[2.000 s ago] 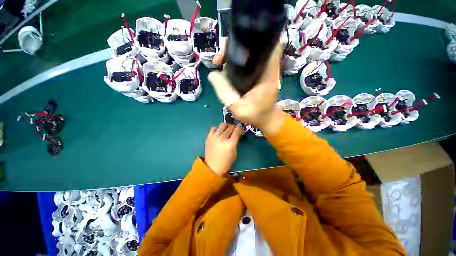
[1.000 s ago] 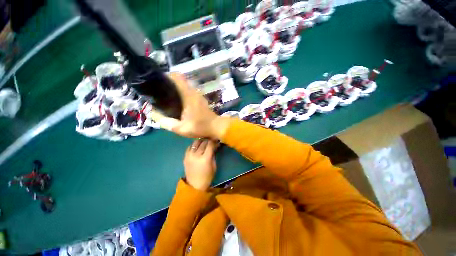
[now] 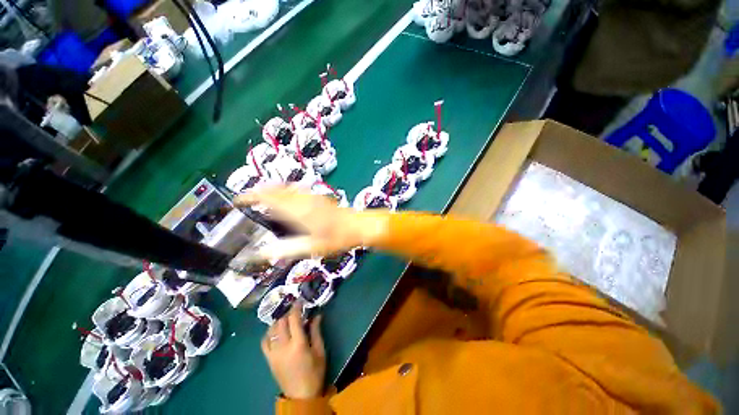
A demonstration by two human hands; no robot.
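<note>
My left hand point(image 3: 295, 353) is at the near end of a row of white housings, its fingertips at the lower rim of the end housing point(image 3: 277, 305), which has a dark inside. My right hand point(image 3: 312, 223) is blurred above the row and beside the screw feeder, thumb and fingers spread around a dark gap. The thick black electric screwdriver point(image 3: 121, 223) slants in from the left, its end just left of these fingers. Whether they grip it cannot be told. The silver-grey screw feeder point(image 3: 209, 212) is partly hidden by hand and screwdriver.
Stacked wired housings point(image 3: 162, 361) stand lower left, and another group point(image 3: 312, 146) stands beyond the feeder. The row runs up right along the edge of the green bench point(image 3: 389, 292). An open carton point(image 3: 689, 243) with a shiny whitish layer is at right. A blue stool point(image 3: 677, 121) stands behind.
The view has swung right, bringing the carton and stool further in. The screwdriver has gone from upright in my right fist to slanting at the left. My left hand stays at the row's end housing.
</note>
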